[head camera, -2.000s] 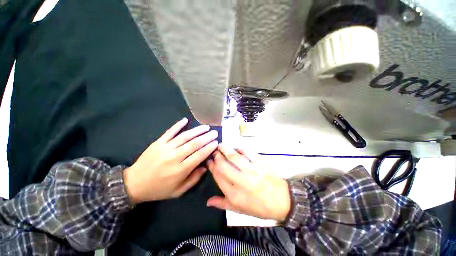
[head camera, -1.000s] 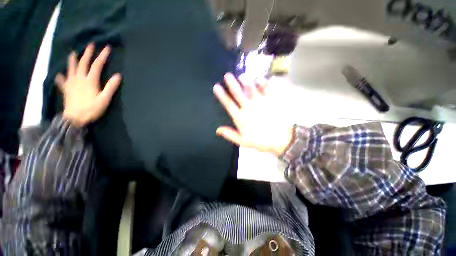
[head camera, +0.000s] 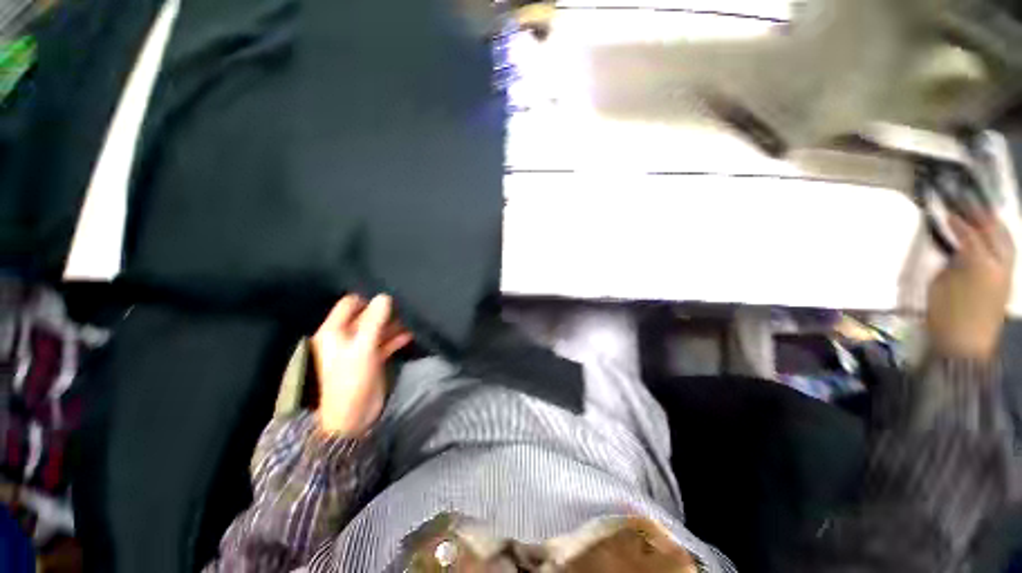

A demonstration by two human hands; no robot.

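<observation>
A large dark cloth panel (head camera: 392,146) lies left of centre on the white table and hangs over its front edge towards the lap. My left hand (head camera: 356,364) is at its lower edge, fingers bent with the fingertips on the cloth; the grip is partly hidden. My right hand (head camera: 973,274) is at the far right, blurred, closed around the dark handles of the scissors (head camera: 950,190); the blades cannot be made out. The small black thread snips (head camera: 745,123) lie on the machine bed, blurred.
The white table (head camera: 717,241) has its front edge just above the lap. The blurred grey machine body (head camera: 852,67) is at the upper right. The striped apron (head camera: 516,448) covers the lap. Patterned fabric (head camera: 45,392) is at the left edge.
My left hand has come down and right from the flat cloth to its lower edge. My right hand has left the needle area for the far right, and the scissors have shifted with it. The view has tilted down.
</observation>
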